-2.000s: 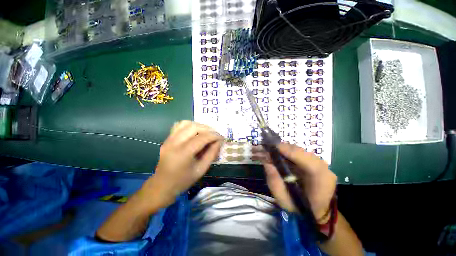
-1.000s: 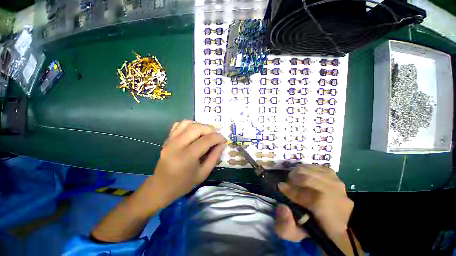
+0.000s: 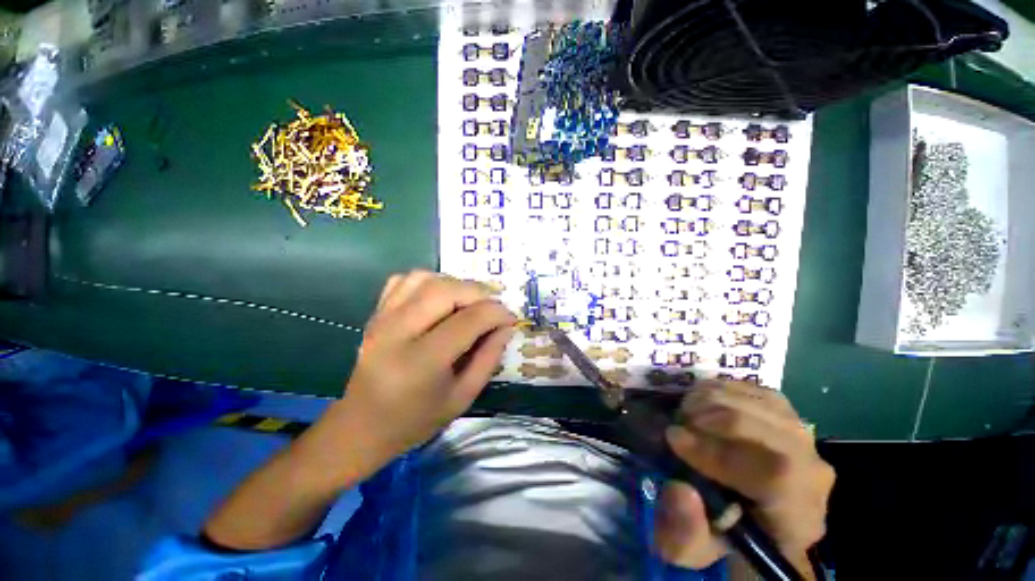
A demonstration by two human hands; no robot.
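My right hand (image 3: 749, 465) holds the black soldering iron (image 3: 647, 431). Its thin metal tip points up and left to small blue boards (image 3: 556, 301) at the lower part of the white sheet (image 3: 636, 267). My left hand (image 3: 426, 340) pinches a small gold strip (image 3: 524, 323) between thumb and fingertips, right beside the iron tip. The exact contact is too small to tell. A cluster of blue boards (image 3: 573, 97) lies higher on the sheet. A loose pile of gold and white strips (image 3: 312, 165) lies on the green mat (image 3: 182, 238).
A black fan (image 3: 749, 57) stands at the upper right. A white box (image 3: 893, 227) with many tiny grey parts is at the right. Clear bags (image 3: 40, 136) lie far left. A pale line (image 3: 216, 301) crosses the mat. A clear tray (image 3: 227, 28) is at the top left.
The iron tip has come down from the upper board cluster to the gold strip at my left fingertips. My right hand has moved lower and right. The view has shifted slightly.
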